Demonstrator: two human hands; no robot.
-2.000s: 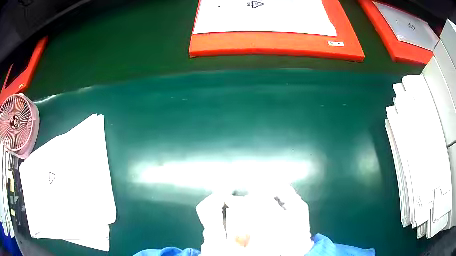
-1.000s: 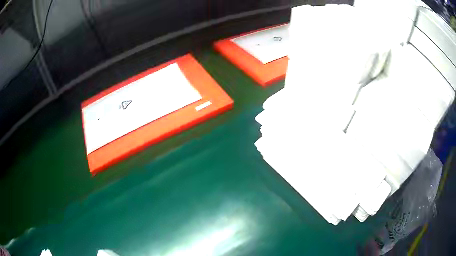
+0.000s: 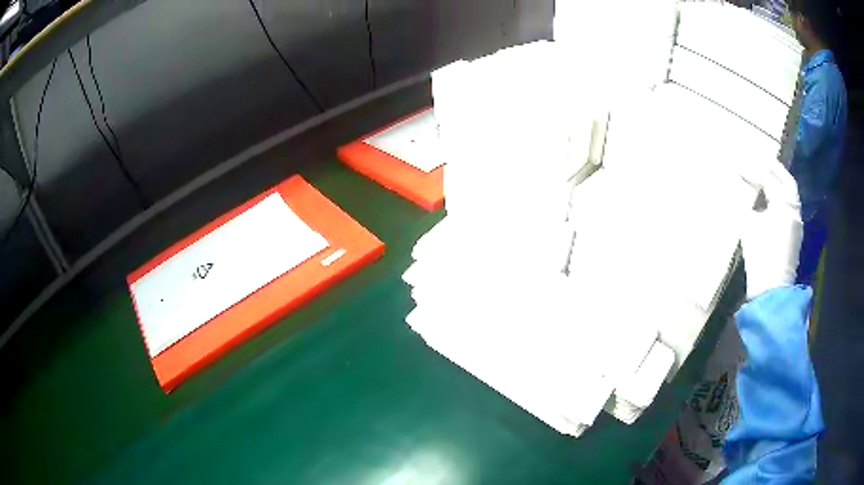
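Stacks of white card inserts (image 3: 502, 313) fill the middle and right, layered and uneven at the lower left edge and washed out by glare. Taller white card stacks (image 3: 729, 66) stand behind them. My right hand (image 3: 775, 223), in a white glove with a light blue sleeve, reaches to the right side of the stacks. Its fingers blend into the white card, so its grip cannot be told. My left hand is not in view.
Two orange-red foam pads, the nearer (image 3: 351, 251) and the farther (image 3: 393, 180), bear white bags on the green surface (image 3: 313, 379). A grey partition with cables stands behind. A person in blue (image 3: 819, 123) stands at far right. A printed clear plastic bag (image 3: 711, 407) hangs below the stacks.
The view has swung right from the bench front to the stacks. My right hand has come into view at their right side. More white card shows at the stacks' upper left.
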